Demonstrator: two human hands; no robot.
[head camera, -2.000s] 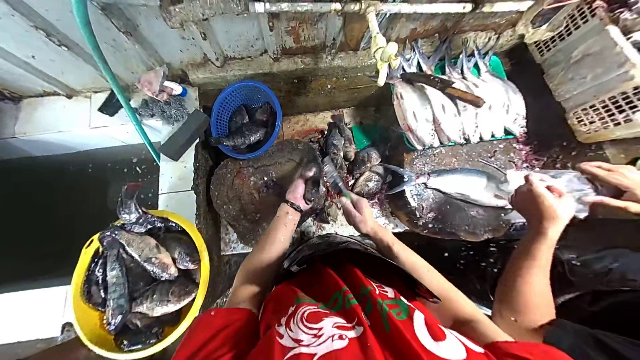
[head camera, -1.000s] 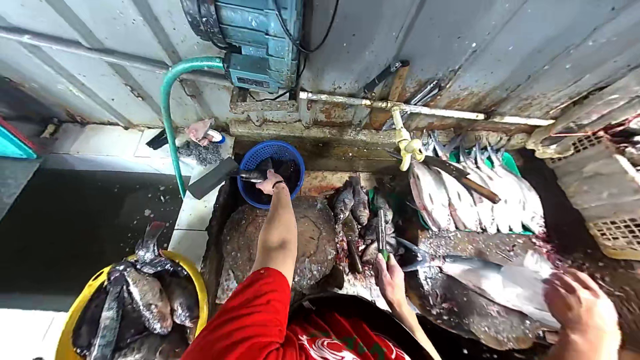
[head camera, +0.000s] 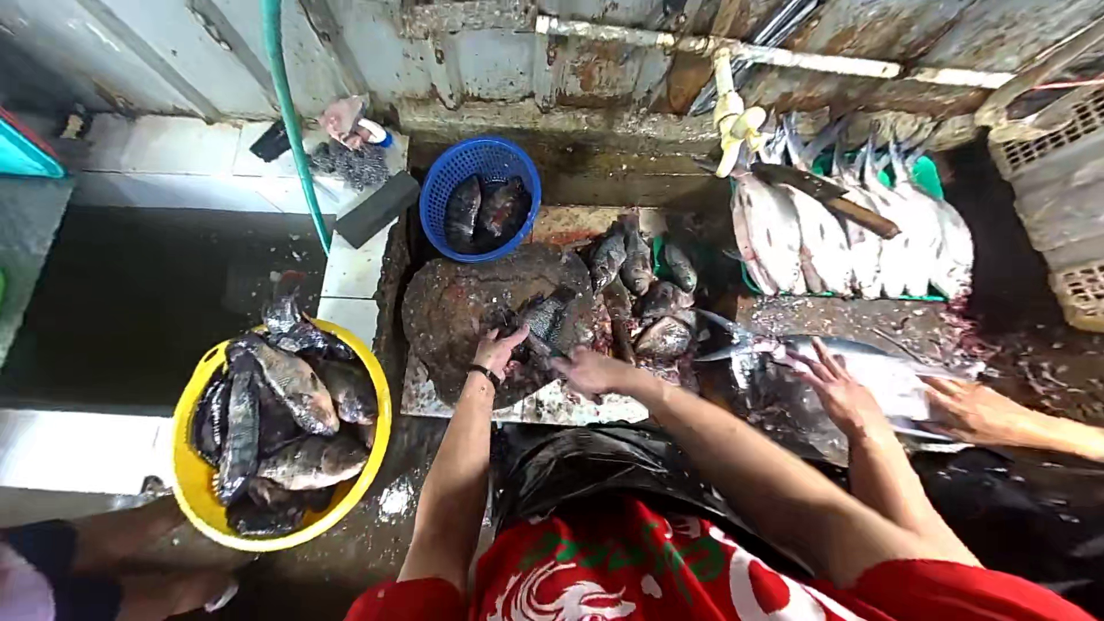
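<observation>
On the round wooden chopping block (head camera: 457, 319) lies a dark scaly fish (head camera: 545, 317). My left hand (head camera: 502, 349), with a dark band at the wrist, presses on the fish's near end. My right hand (head camera: 591, 373) is closed around the handle of a knife (head camera: 539, 345), its blade against the fish. Right of the block, several dark fish (head camera: 636, 263) are piled beside cut fish pieces (head camera: 664, 336). Behind the block, a blue plastic basket (head camera: 434, 220) holds dark fish. At the left stands a yellow tub (head camera: 379, 414) full of larger dark fish.
At the right, a co-worker's hands (head camera: 841, 388) touch a large silvery fish (head camera: 871, 366). Behind it, silvery fish (head camera: 802, 233) lie on a green tray with a cleaver (head camera: 832, 198) across them. A tap (head camera: 735, 125) juts over the bench. A green hose (head camera: 293, 129) hangs by the tiled ledge (head camera: 349, 276).
My left hand has come back from the blue basket to the block, where a fish now lies. My right hand has moved left with the knife, from the fish pile to the block.
</observation>
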